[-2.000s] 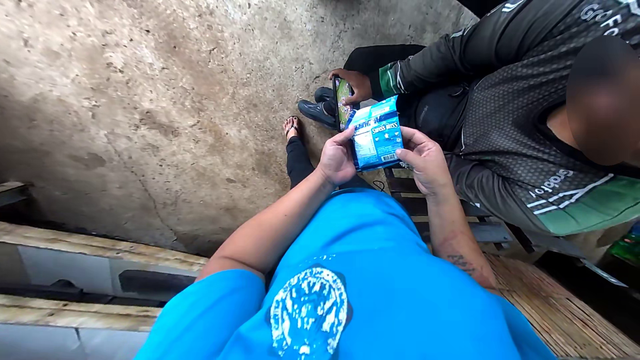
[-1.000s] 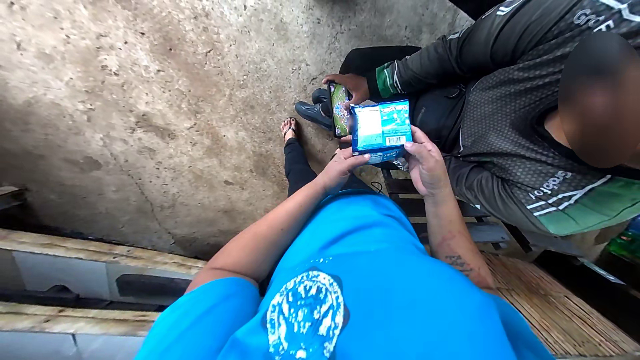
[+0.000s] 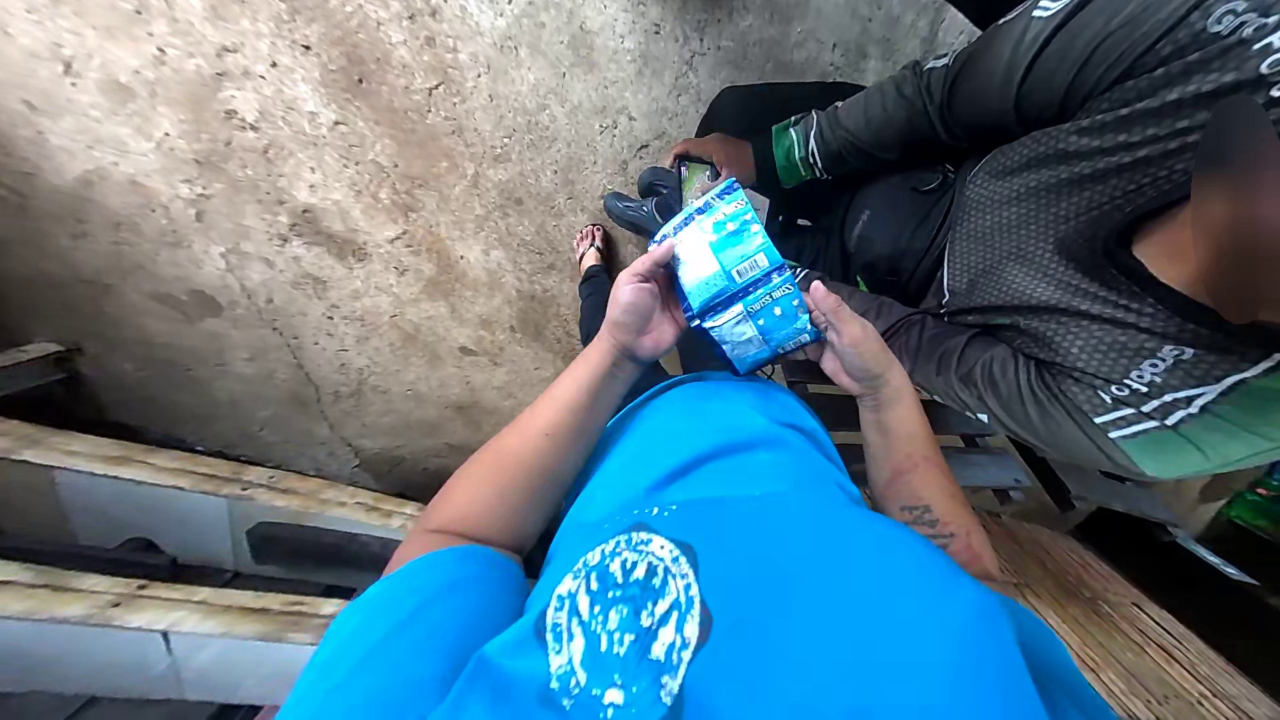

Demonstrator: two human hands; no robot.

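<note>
My left hand (image 3: 645,305) grips the left edge of a pair of joined blue sachets (image 3: 735,275), thumb on top. These are Swiss Miss packets with printed backs and barcodes, one above the other, tilted, with a seam between them. My right hand (image 3: 850,340) holds their lower right edge, with the thumb up along the side. The fingers beneath the sachets are hidden. Just beyond the top of the packets, another person's hand (image 3: 715,155) holds a phone (image 3: 697,178) with a lit screen.
A person in a dark and green long-sleeved shirt (image 3: 1060,200) sits close on the right. Concrete floor (image 3: 350,200) lies ahead. Wooden planks (image 3: 200,480) run along the lower left, and a wooden surface (image 3: 1120,620) is at the lower right. Dark shoes (image 3: 640,210) rest on the floor.
The sachets, folded together a second ago, are now spread into two joined panels. My left hand has shifted from their lower edge up to the left edge.
</note>
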